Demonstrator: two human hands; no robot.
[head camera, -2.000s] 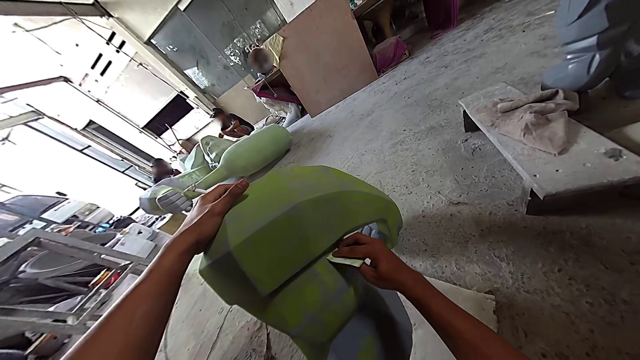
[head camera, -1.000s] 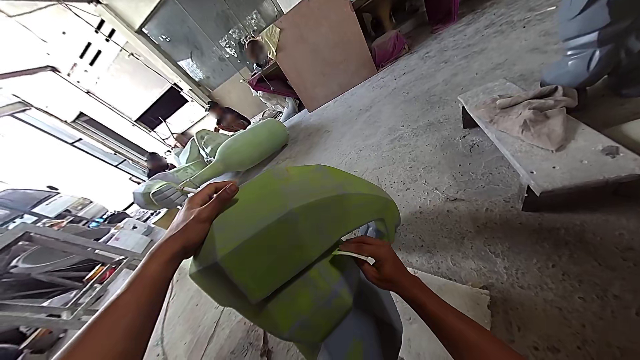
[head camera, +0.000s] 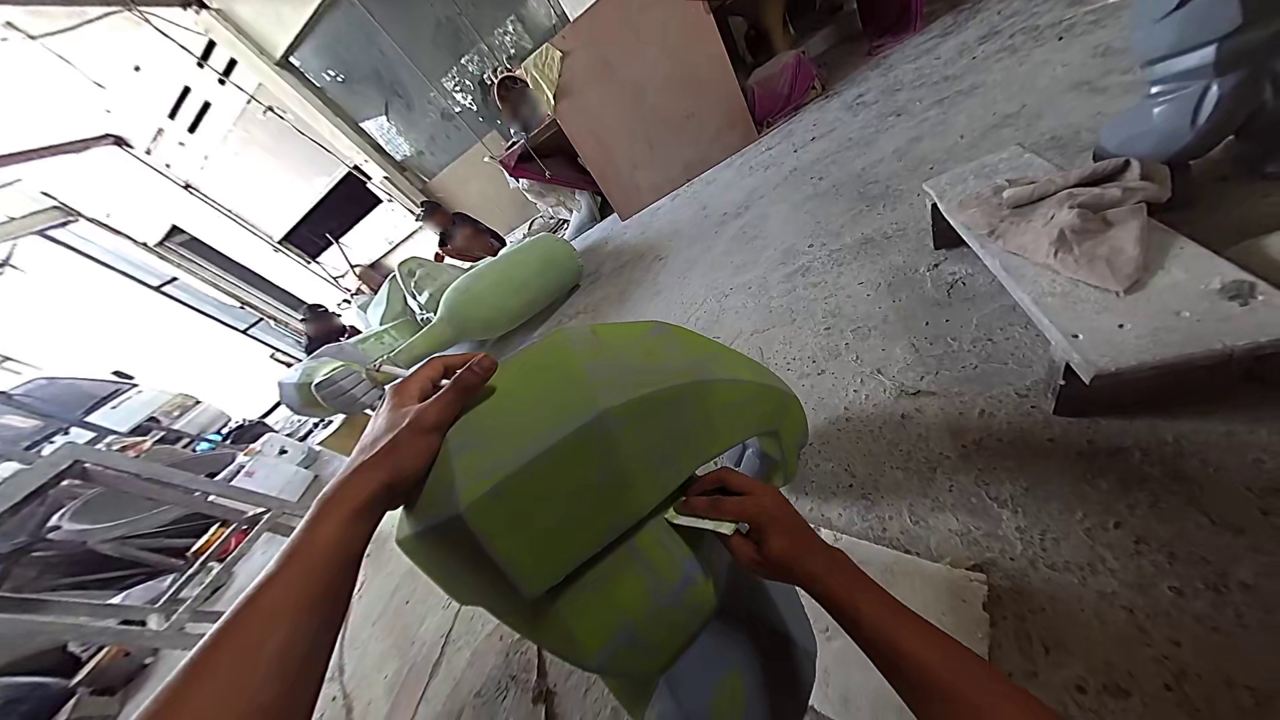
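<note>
A large faceted sculpted form (head camera: 600, 450), patchy green and grey, stands in front of me. On its upper left edge rests my left hand (head camera: 425, 420), thumb on top and fingers over the side; it holds no tool that shows. My right hand (head camera: 755, 525) grips a thin, pale folded sheet (head camera: 705, 522), perhaps sandpaper, between thumb and fingers. This sheet lies against the recess under the overhanging upper part, at the right of the form. Its contact face is hidden.
Beyond lies a pale green bottle-shaped piece (head camera: 515, 290) beside other sculpted parts. A low bench (head camera: 1150, 310) at right bears a crumpled cloth (head camera: 1085, 220). Grey sculpted legs (head camera: 1185, 90) stand behind it. A metal frame (head camera: 150, 490) is at left. Several people are in the background.
</note>
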